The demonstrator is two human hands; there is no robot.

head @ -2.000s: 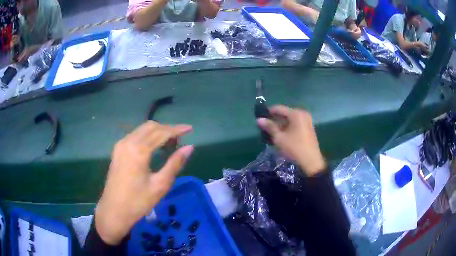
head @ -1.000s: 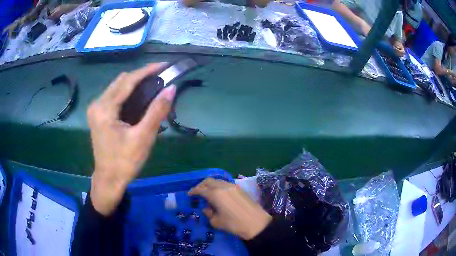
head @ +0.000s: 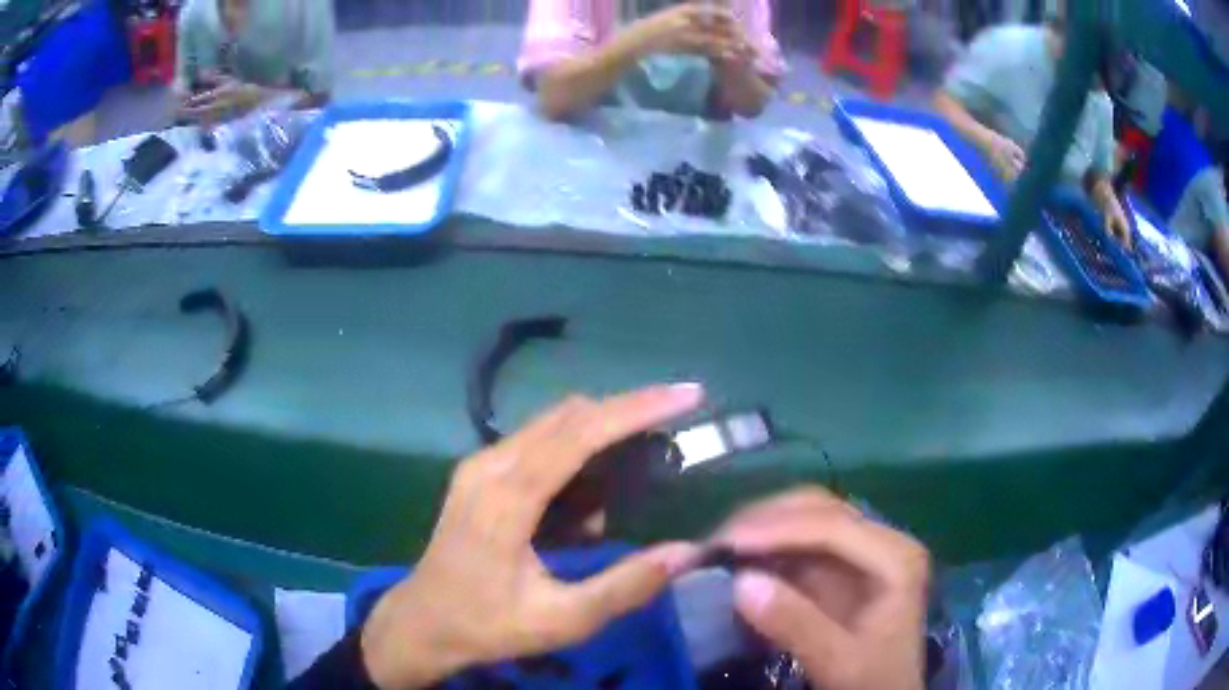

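My left hand holds a black headband between thumb and fingers, above the near edge of the belt. A pale, silvery piece shows at the band's far end, and a thin wire trails to the right. My right hand pinches a small black part close to my left thumb. Whether that part touches the band is unclear. The blue tray lies below, mostly hidden by my hands.
Two curved black bands lie on the green belt. A white-lined tray is at lower left. A clear bag and blue cap are at right. People sit opposite, behind trays; a green post rises at upper right.
My left hand has moved right and down with the band. My right hand has come up from the blue tray with a small black part and is now beside my left hand.
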